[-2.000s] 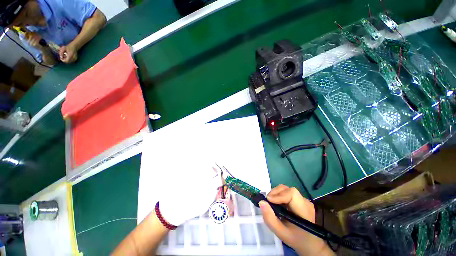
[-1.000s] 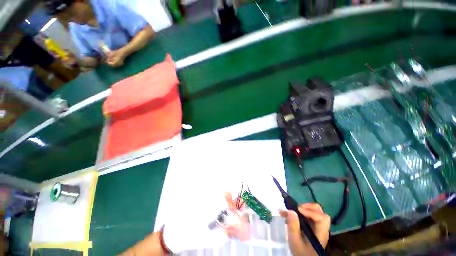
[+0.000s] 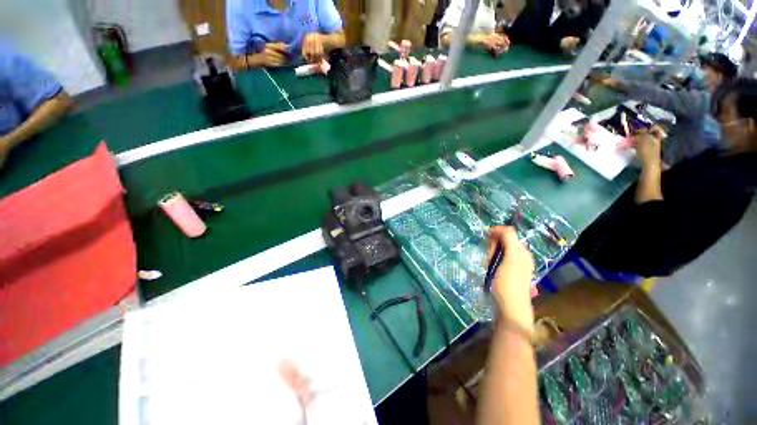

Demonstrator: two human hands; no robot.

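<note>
My right hand (image 3: 510,270) reaches over the clear blister tray (image 3: 427,236), on the right, shut around the black handle of the soldering iron (image 3: 495,264). The tip is not clear. Green circuit boards (image 3: 531,217) with thin wires lie in the tray near my fingers. On the white sheet (image 3: 241,324) at the lower left is a blurred pinkish shape (image 3: 292,383), fingers or a pink unit. My white-gloved left hand blends into the overexposed sheet there and I cannot make out its grip.
The black soldering station (image 3: 363,236) and black-handled cutters (image 3: 415,319) stand between sheet and tray. A box of boards (image 3: 614,373) is at lower right. A red-lined tray (image 3: 66,249) is at left. A pink unit (image 3: 183,214) lies on the belt. Workers sit opposite and at right.
The view has swung right. My right hand has moved with the iron from the white sheet to over the blister tray. The green board near my left hand no longer shows there.
</note>
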